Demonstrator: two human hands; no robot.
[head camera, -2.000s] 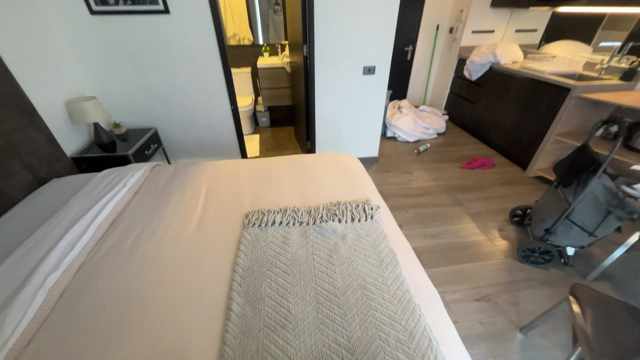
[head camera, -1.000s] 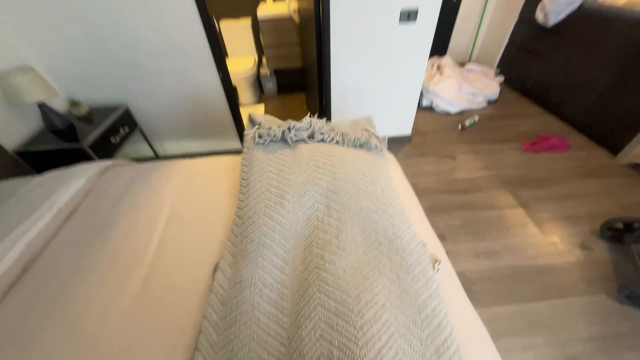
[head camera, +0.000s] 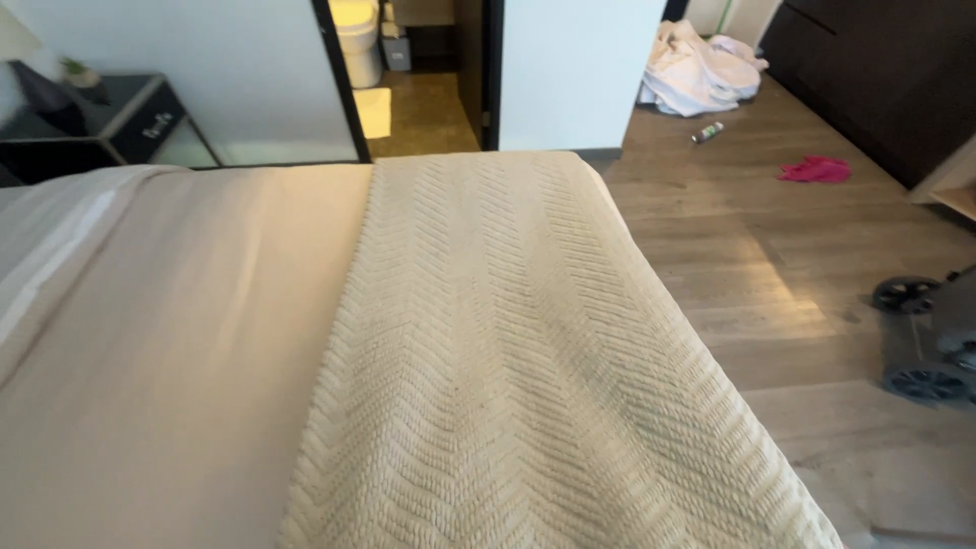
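Neither of my hands shows clearly in the head view; at most a tiny sliver of skin touches the bottom edge by the throw's right corner. A cream woven throw blanket (head camera: 488, 328) with a herringbone pattern lies across the foot of the bed, running from the near edge of the view to the far side of the mattress. Soft ridges run along its near part. Left of it spreads a smooth beige bed cover (head camera: 206, 305), with a folded band of white and grey bedding (head camera: 69, 244) at the far left.
A dark nightstand (head camera: 145, 114) with a lamp and small plant stands beyond the bed. On the wood floor at right lie heaped white linens (head camera: 698, 72), a small can or bottle (head camera: 707, 133) and a pink cloth (head camera: 816, 169). A wheeled cart (head camera: 934, 343) stands at the right edge.
The throw's fringed end lay on top of the bed before; now the throw reaches the far edge and its fringe is out of sight. The view has moved closer and tilted down.
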